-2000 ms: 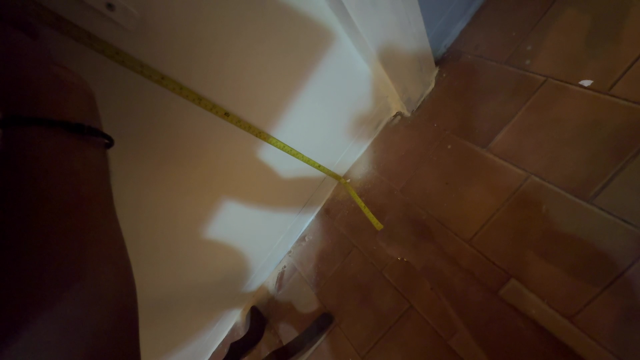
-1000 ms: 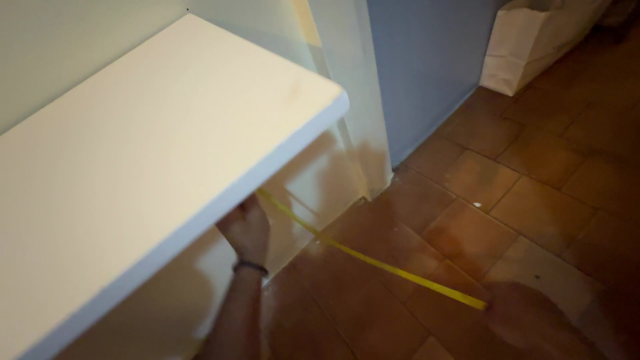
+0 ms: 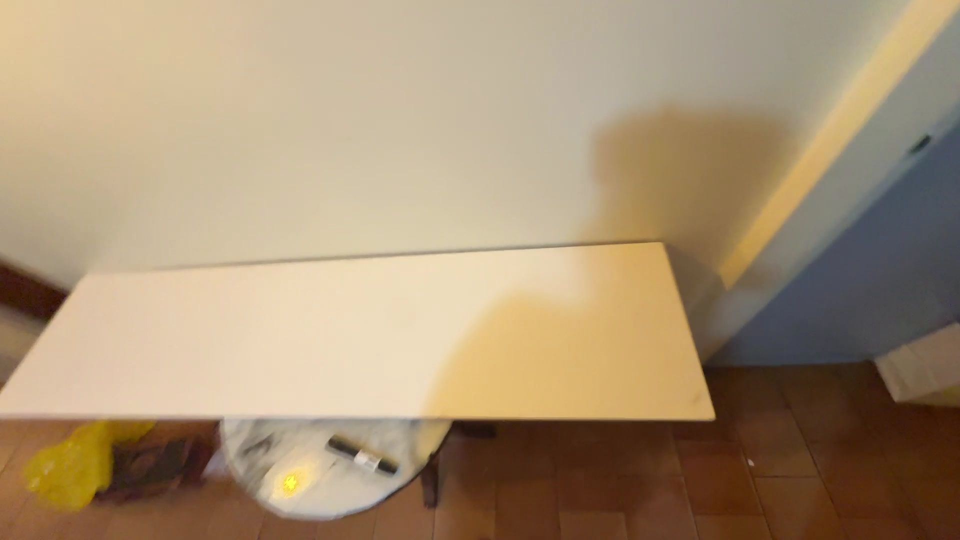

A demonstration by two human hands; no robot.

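Neither of my hands shows at this moment, and the yellow tape measure is out of sight too. A long white shelf board [image 3: 360, 337] runs along the pale wall, with a shadow over its right part. Partly under its front edge stands a small round table with a marble-look top [image 3: 300, 487]. On that top lies a black marker with a white label [image 3: 363, 455], beside a bright spot of light.
A yellow plastic bag [image 3: 71, 465] and a dark object [image 3: 154, 469] are on the tiled floor [image 3: 585, 480] at lower left. To the right are a door frame [image 3: 832, 165], a blue-grey door [image 3: 862, 262] and a white paper bag [image 3: 926, 367].
The view has swung up and back over the whole shelf. Both hands and the extended yellow tape, seen by the shelf's front edge one second ago, have left the view.
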